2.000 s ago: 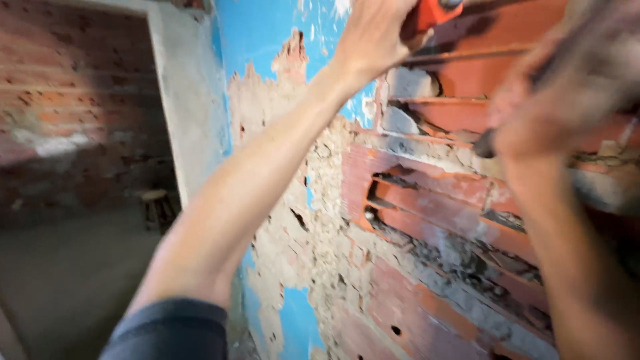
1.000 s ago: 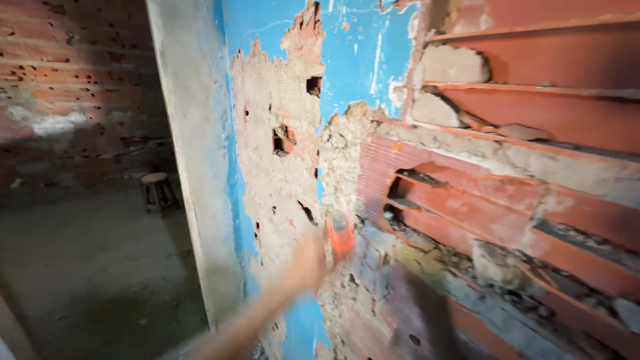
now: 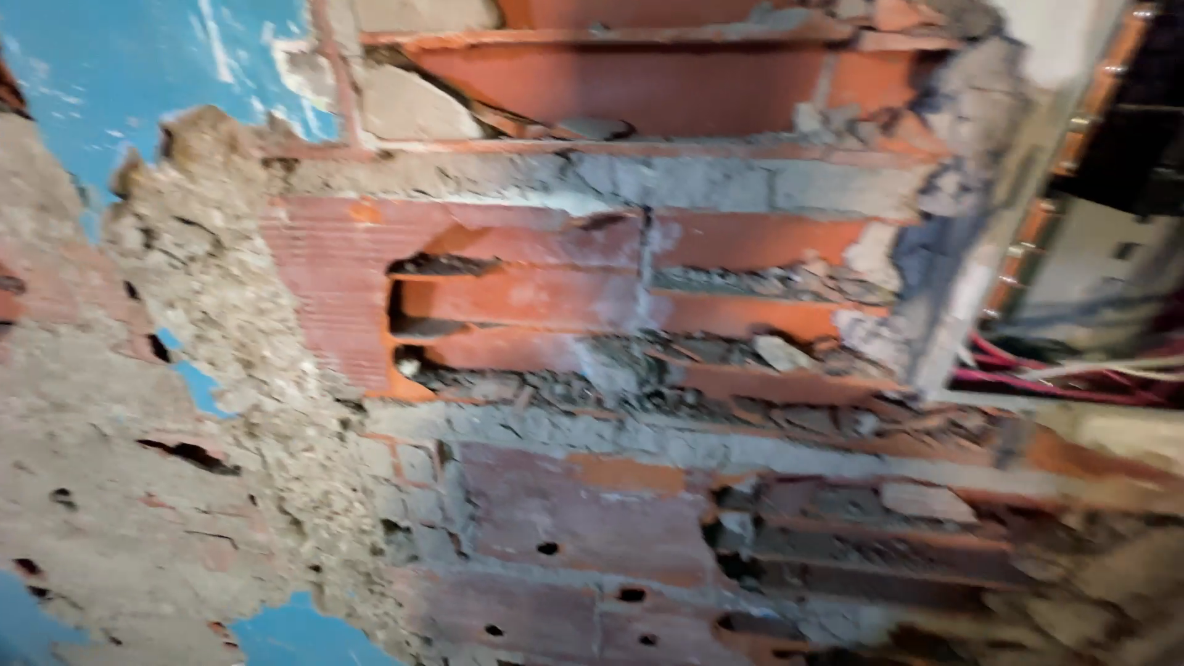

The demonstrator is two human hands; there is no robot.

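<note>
Neither of my hands is in the current head view. A broken wall of hollow clay bricks (image 3: 527,301) fills the middle, its cavities exposed and holding rubble (image 3: 555,388). Bands of grey mortar (image 3: 703,180) run between the brick courses. On the left, rough broken plaster (image 3: 250,305) borders the bricks, with chipped blue paint (image 3: 102,74) at the upper left and more blue patches low down. The lower bricks (image 3: 583,509) have small dark holes.
At the right edge, an electrical box in the wall has a pale frame (image 3: 962,324), copper-coloured strips (image 3: 1036,222) and red and white wires (image 3: 1073,370). Stone-like rubble (image 3: 1082,592) lies at the lower right.
Both arms, seen in front of the wall earlier, are out of view, as is the red-orange object by my left hand. The view has swung right, off the doorway and stool.
</note>
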